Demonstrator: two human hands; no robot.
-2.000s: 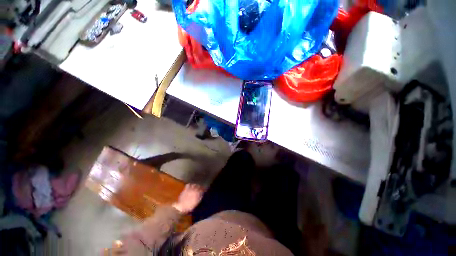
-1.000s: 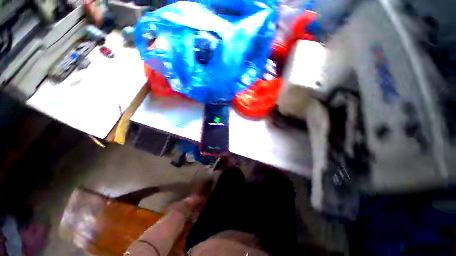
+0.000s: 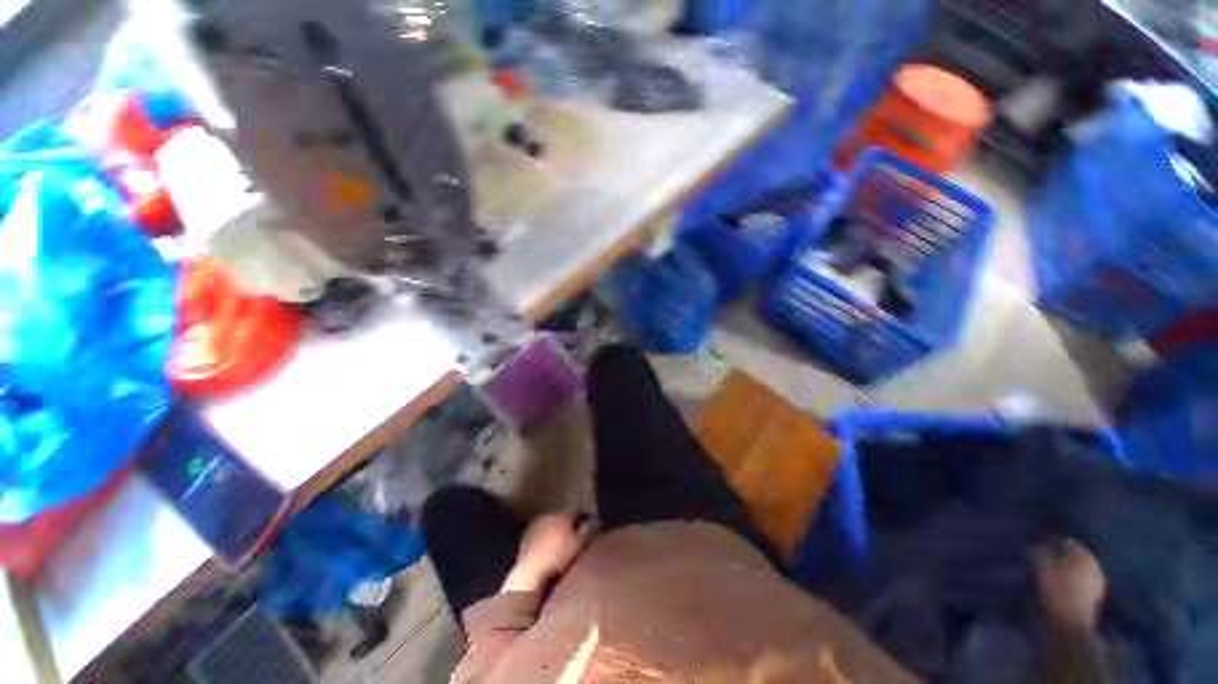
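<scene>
The wearer sits with dark trouser legs apart. My left hand (image 3: 552, 544) rests low at the lap, beside the left thigh; its fingers are blurred. My right hand (image 3: 1073, 584) is over dark cloth (image 3: 962, 535) in a blue crate (image 3: 855, 494) at the right; blur hides whether it grips the cloth. A smartphone (image 3: 214, 488) with a dark screen lies on the white sewing table (image 3: 347, 408), at its front edge.
Blue bag (image 3: 74, 307) and red-orange bag (image 3: 227, 334) lie at the left beside the sewing machine (image 3: 347, 147). An orange-brown bench (image 3: 772, 448) shows by the right leg. A lattice crate (image 3: 882, 267) and an orange tub (image 3: 928, 114) stand beyond.
The view has swung right, so the phone and bags now show at the left. My right hand has come into view over the dark cloth. My left hand is now at the lap.
</scene>
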